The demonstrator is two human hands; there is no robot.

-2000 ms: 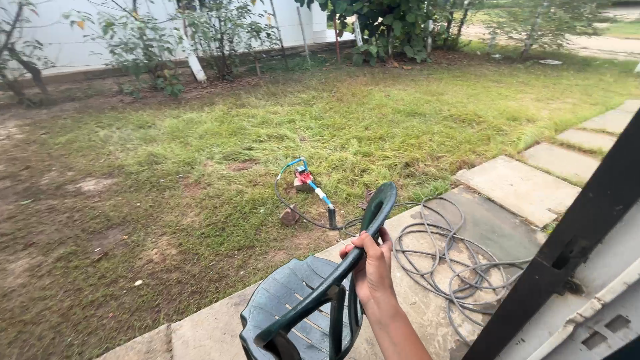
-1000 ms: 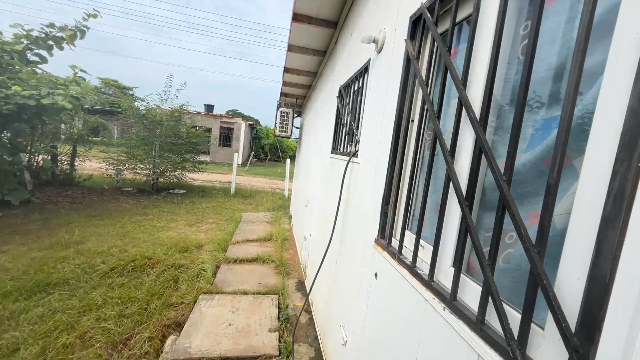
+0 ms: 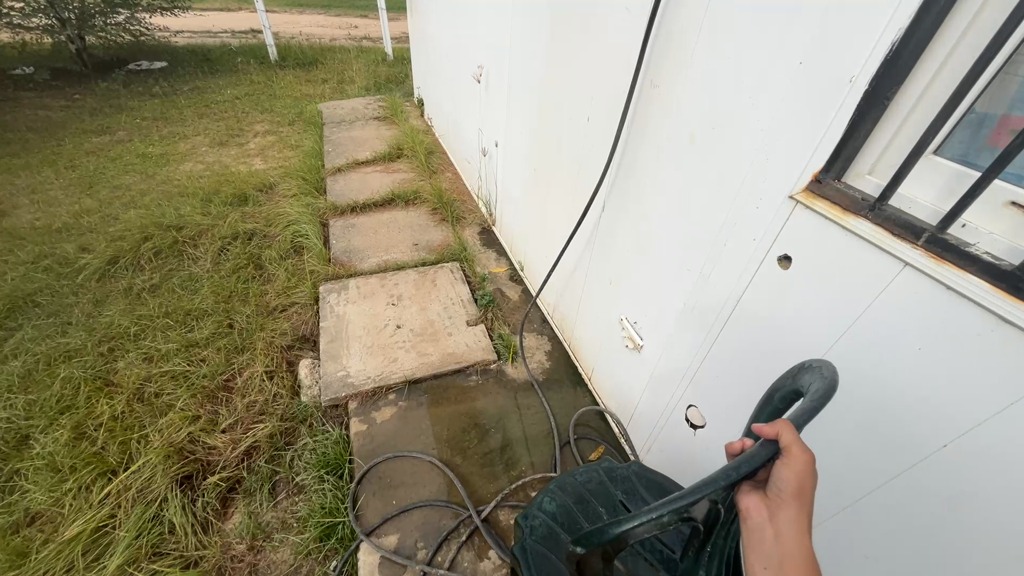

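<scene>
My right hand [image 3: 776, 480] is closed around the armrest of a dark green plastic chair [image 3: 592, 512] at the lower right. The curved end of the armrest rises above my fingers, and the slatted seat hangs to the left of my hand, cut off by the lower edge of the view. Beside the chair, a grey cable [image 3: 456, 468] lies in loose loops on the damp concrete. One length of it runs up along the white wall. My left hand is not in view.
Concrete slabs [image 3: 400, 328] form a path along the white wall [image 3: 560, 144], with grass [image 3: 160, 320] on the left. A barred window [image 3: 920, 152] juts in at the upper right. The cable loops lie across the near end of the path.
The view has swung from the lawn to the wall and path. My right hand held the chair's armrest two seconds ago too; one second ago neither hand nor chair was in view.
</scene>
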